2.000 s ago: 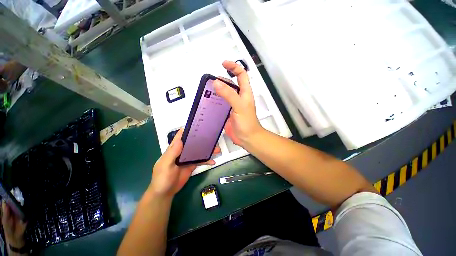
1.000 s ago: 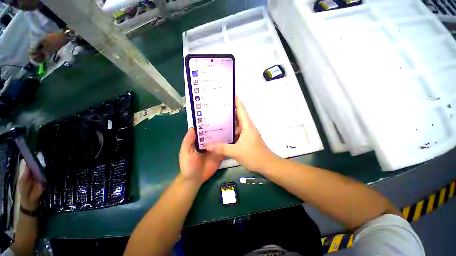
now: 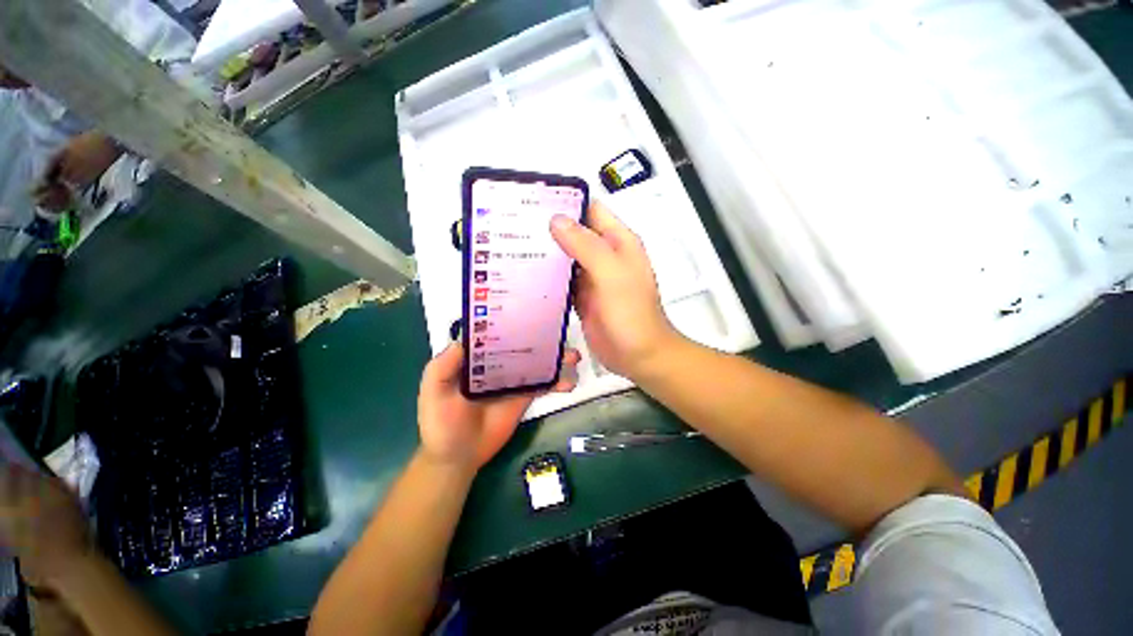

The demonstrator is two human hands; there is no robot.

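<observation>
A smartphone with a lit pink screen showing a list is held upright over the white tray. My left hand grips its lower end. My right hand is at its right side, with the thumb over the upper right of the screen. An open watch body with a white battery and yellow strip lies on the green bench below the phone. Silver tweezers lie beside it, partly behind my right forearm.
The white compartment tray holds a watch unit; others are mostly hidden by the phone. Stacked white trays are at right, a black blister tray at left. A metal upright stands at upper left. Another person's arm is at lower left.
My right thumb has moved from the screen's bottom to its upper part. The listed screen content has changed. The view has shifted, and the other person's hand at left has moved.
</observation>
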